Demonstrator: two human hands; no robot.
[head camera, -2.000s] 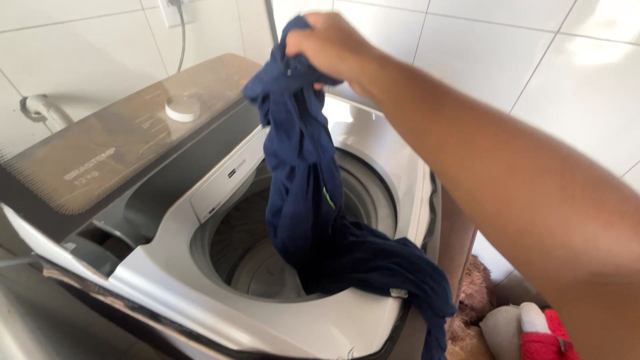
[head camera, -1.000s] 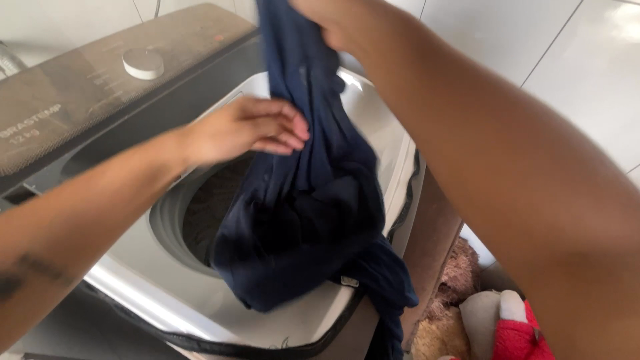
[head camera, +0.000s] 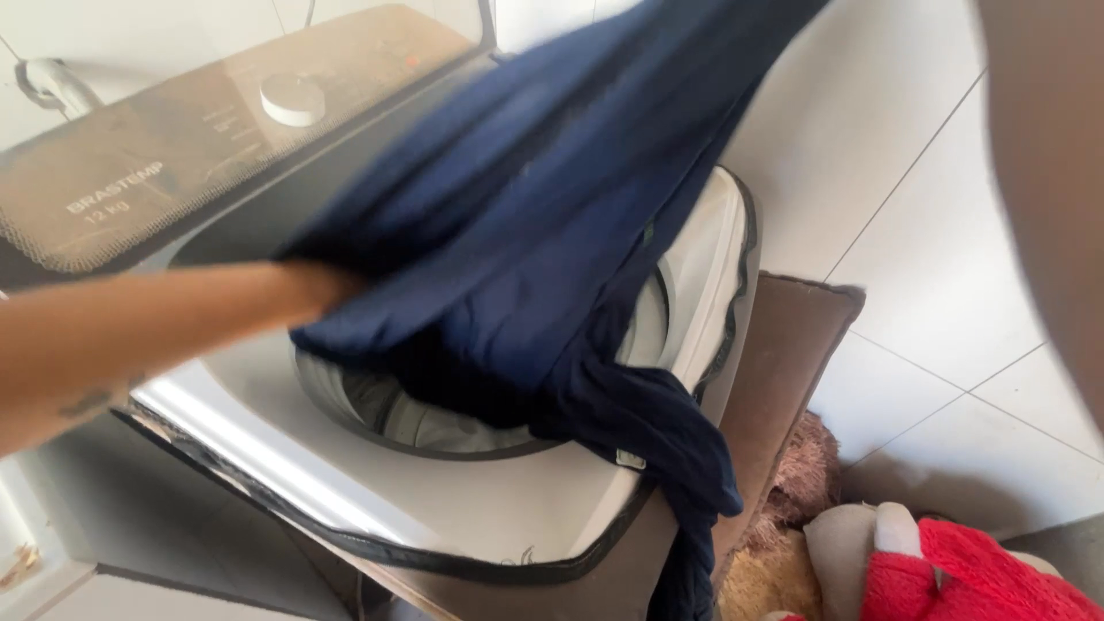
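A navy blue cloth garment (head camera: 535, 224) is stretched slantwise over the open top-loading washing machine (head camera: 483, 509). Its upper end runs out of the top of the view, and a twisted lower part hangs over the machine's right front rim. My left forearm comes in from the left and its hand is hidden inside or behind the cloth, so its grip cannot be seen. Of my right arm only a blurred part shows at the right edge; the right hand is out of view. Below the cloth, part of the metal drum (head camera: 414, 423) shows.
The control panel with a white knob (head camera: 293, 99) lies behind the opening. A brown cushion-like piece (head camera: 776, 345) is against the machine's right side. Red and grey plush items (head camera: 897, 561) lie at the lower right, near a tiled wall (head camera: 914, 216). A grey pipe (head camera: 60, 86) is at upper left.
My left arm has come into view and its hand has gone from in front of the cloth to inside or behind it. The garment is spread wider, and my right hand has left the view.
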